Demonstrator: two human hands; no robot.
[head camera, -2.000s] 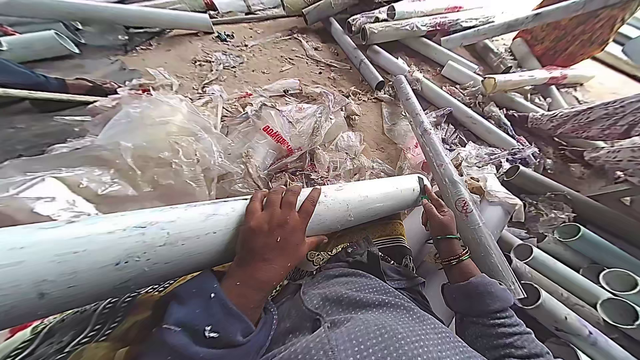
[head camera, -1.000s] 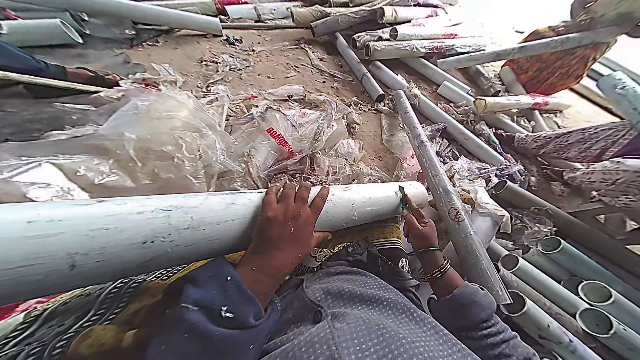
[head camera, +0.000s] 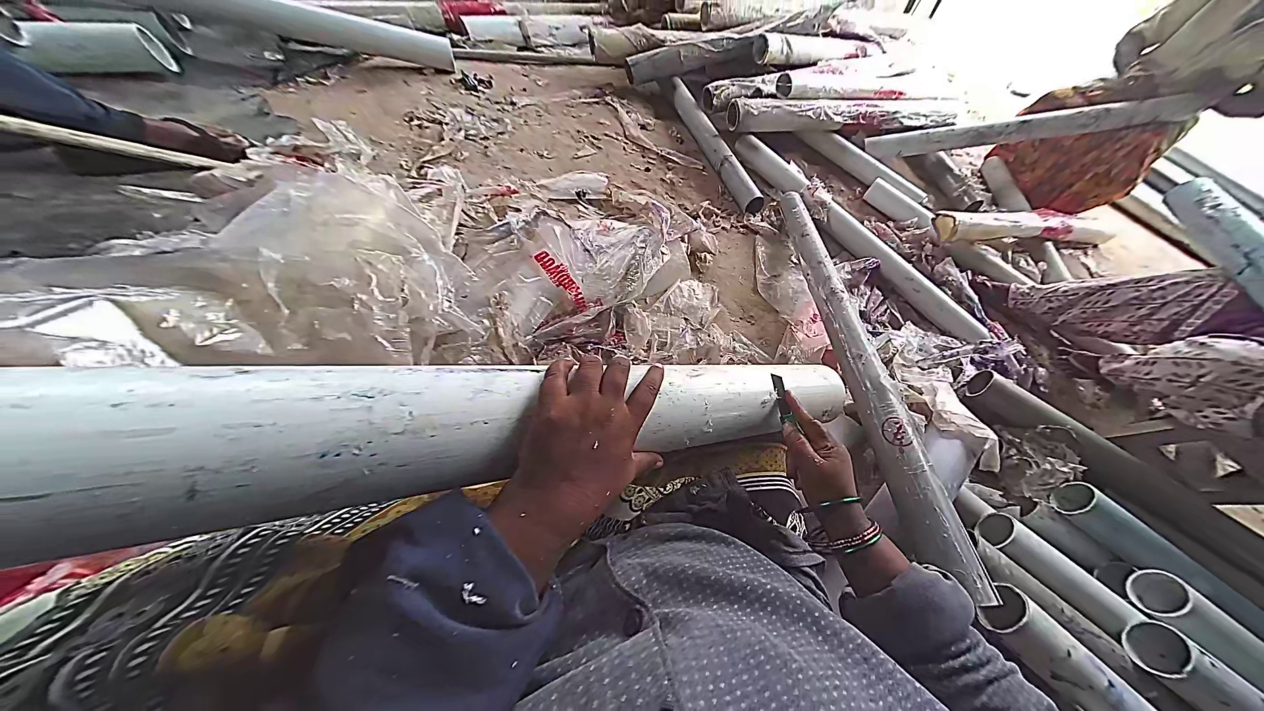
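A wide white plastic pipe (head camera: 296, 434) lies across my lap, from the left edge to its end right of the middle. My left hand (head camera: 583, 444) rests on top of the pipe, fingers spread over its upper side. My right hand (head camera: 820, 459) grips a small knife (head camera: 779, 397) with a green handle; its dark blade lies at the pipe's surface, a little short of the pipe's right end. Bangles circle my right wrist. Just right of that hand, a thinner grey pipe in clear film (head camera: 884, 415) slants past the pipe's end.
Crumpled clear plastic film (head camera: 346, 257) covers the ground ahead. Open-ended pipes (head camera: 1157, 647) lie at the lower right, more pipes (head camera: 839, 114) at the back right. Another person's foot (head camera: 193, 138) is at the left, beside a pole. A person in patterned cloth (head camera: 1086, 158) is at the upper right.
My right hand and the knife have moved left along the pipe, away from its right end. My left hand stays on the pipe. The view has shifted somewhat.
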